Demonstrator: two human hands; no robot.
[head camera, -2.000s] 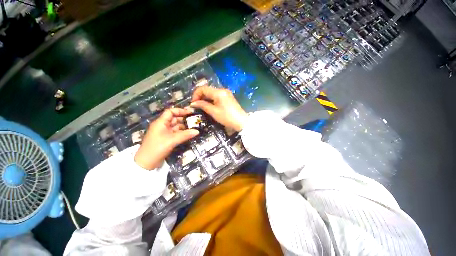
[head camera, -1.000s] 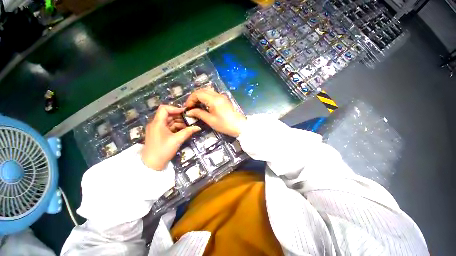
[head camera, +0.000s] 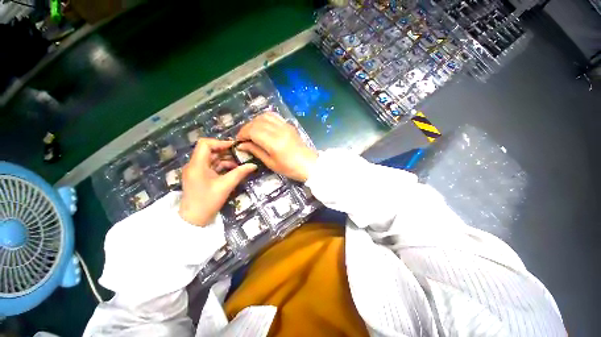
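A small electronic module (head camera: 242, 155), black-edged with a pale face, is held between both hands above the blister tray. My left hand (head camera: 209, 179) grips its left side with thumb and fingers. My right hand (head camera: 279, 145) has its fingertips on its upper right side and hides part of it. The clear blister tray (head camera: 285, 208) lies slanted in front of my body, with pale-faced modules in its square pockets. Both forearms in white sleeves cover parts of the tray.
Blue film scraps (head camera: 304, 93) lie right of the tray. Side trays of modules (head camera: 395, 59) stand upper right; clear plastic sheets (head camera: 476, 178) lie lower right. A light blue fan (head camera: 29, 237) is at left. A loose module (head camera: 51, 146) sits on the green conveyor belt (head camera: 151, 59) beyond the pale rail.
The module's face, plain to see two seconds ago, is now largely covered as my right fingers have closed over it. The loose module on the belt has shifted left and slightly down.
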